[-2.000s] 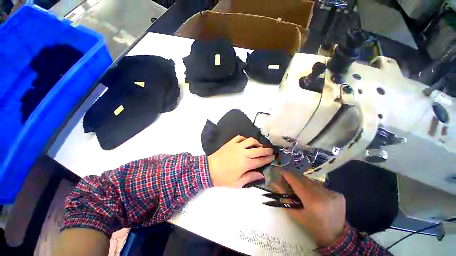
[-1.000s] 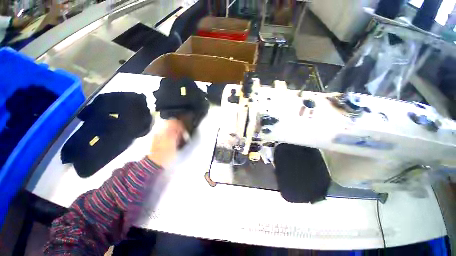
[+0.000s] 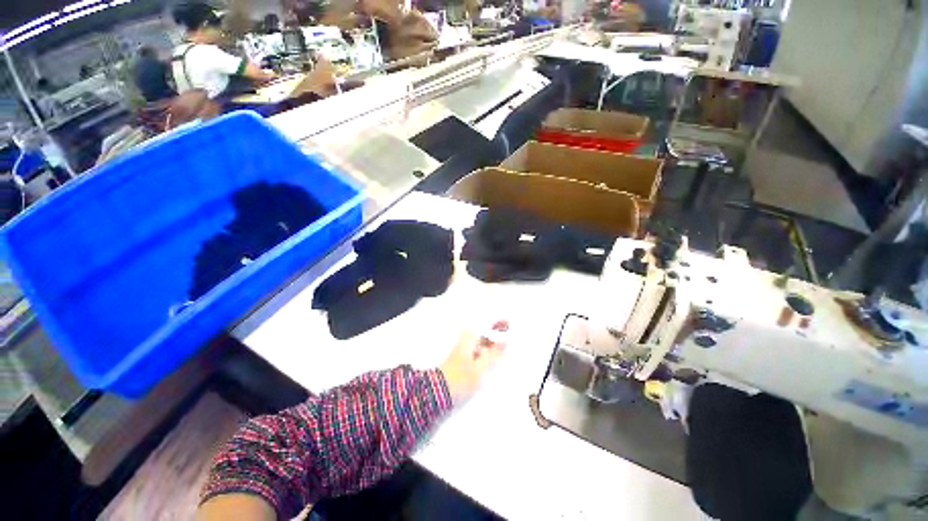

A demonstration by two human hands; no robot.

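My left hand (image 3: 476, 358) is over the white table, left of the sewing machine head (image 3: 651, 305). It is overexposed and blurred; no piece shows in it, and its finger spread is unclear. My right hand is out of view. Black piece stacks (image 3: 356, 290) with small pale stickers lie at the table's left. More black stacks (image 3: 509, 244) lie along the far edge. No black piece shows under the needle area (image 3: 611, 377). A dark rounded black piece (image 3: 748, 448) lies on the bed right of the needle, under the machine arm.
A blue tote (image 3: 112, 295) with loose black pieces stands left of the table. Open brown cartons (image 3: 549, 200) stand behind the far edge, one farther box with red (image 3: 590, 134). A person in a white top (image 3: 209, 71) is in the left background.
The camera view has turned up and left, showing more of the tote and room. My left hand has moved off the far stack, toward the near side. My right hand and the snips have left view since the oldest frame.
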